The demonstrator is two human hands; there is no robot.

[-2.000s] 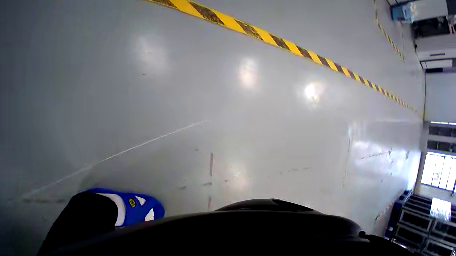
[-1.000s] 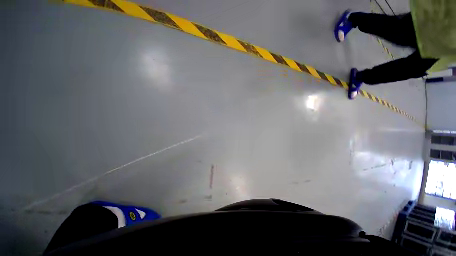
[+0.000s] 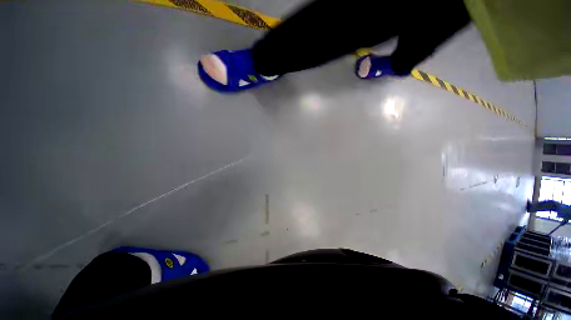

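Note:
Neither of my hands is in the picture. Nearest in front of me is a smooth black curved shape (image 3: 338,281) along the bottom edge; I cannot tell what it is. One blue-and-white shoe (image 3: 172,264) of mine, below a dark trouser leg (image 3: 106,287), stands on the glossy grey floor (image 3: 188,144) at the lower left.
Another person in dark trousers (image 3: 332,37), blue shoes (image 3: 228,70) and a yellow-green smock (image 3: 532,37) is close by at the top. Yellow-black tape (image 3: 463,94) crosses the floor. A dark rack (image 3: 532,262) stands at the lower right, with a dark figure (image 3: 551,207) near it.
The other person, absent two seconds ago, has come from the upper right toward the upper middle and now looks much larger. A dark figure shows at the far right. My shoe has barely moved.

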